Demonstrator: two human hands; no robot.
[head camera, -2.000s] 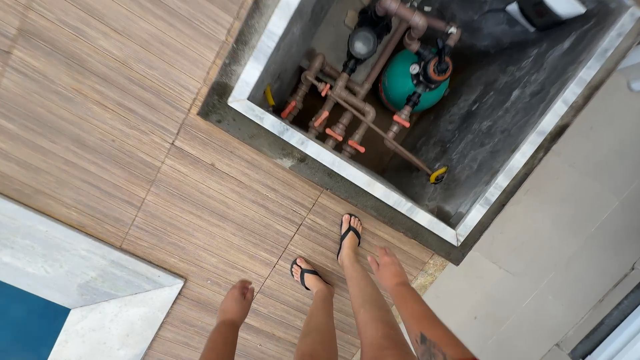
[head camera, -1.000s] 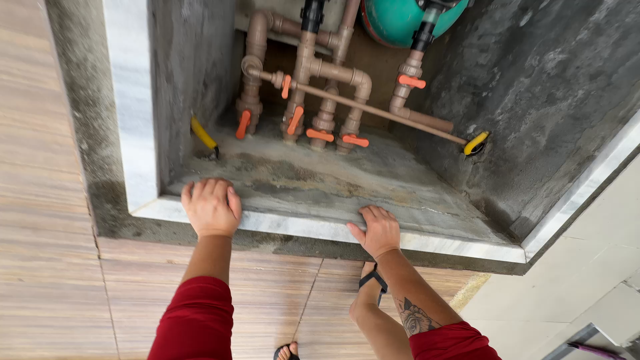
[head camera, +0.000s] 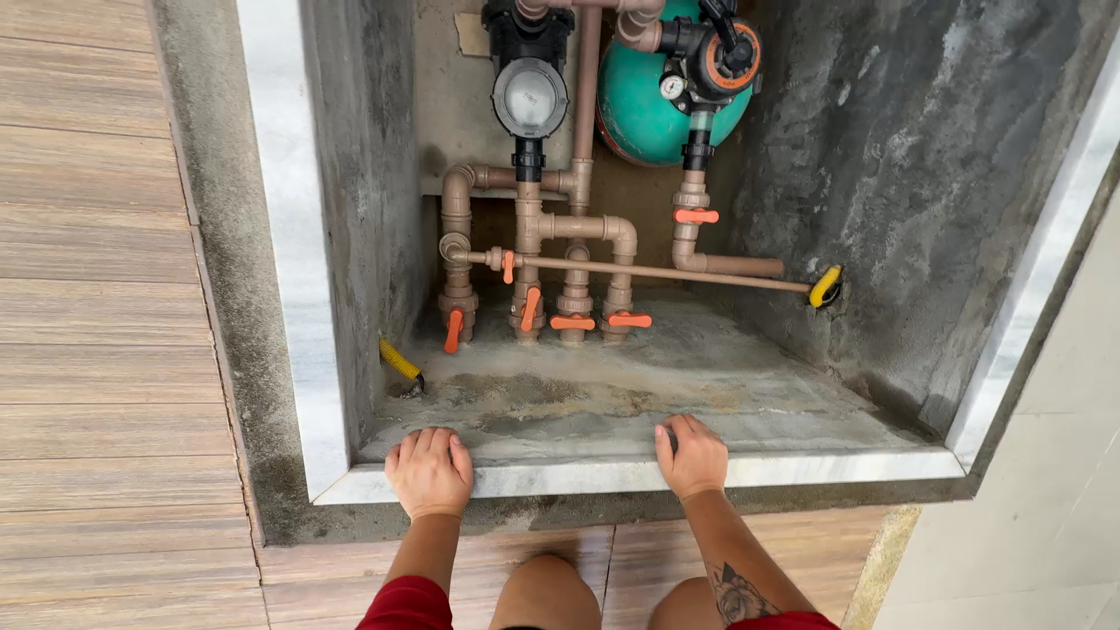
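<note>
My left hand (head camera: 430, 472) grips the white marble rim (head camera: 569, 479) of a concrete pit, fingers curled over its inner edge. Farther right, my right hand (head camera: 693, 457) is closed over the same rim. Inside the pit, beyond both hands, brown PVC pipes (head camera: 577, 227) carry orange-handled valves (head camera: 572, 323). A pump with a round clear lid (head camera: 529, 98) stands behind them. To its right sits a green filter tank (head camera: 639, 105) with a black multiport valve (head camera: 728, 59) and a small pressure gauge (head camera: 672, 87).
Yellow corrugated conduit (head camera: 400, 359) comes out at the pit's left wall, and another yellow conduit end (head camera: 825, 286) at the right wall. Wood-look tiles (head camera: 105, 350) lie left and in front, pale tiles (head camera: 1032, 490) at right. My knees (head camera: 547, 595) are close to the near rim.
Two seconds ago both hands hung free of the pit; by one second ago they were on the near marble rim, where they remain. The view has moved much closer to the pit.
</note>
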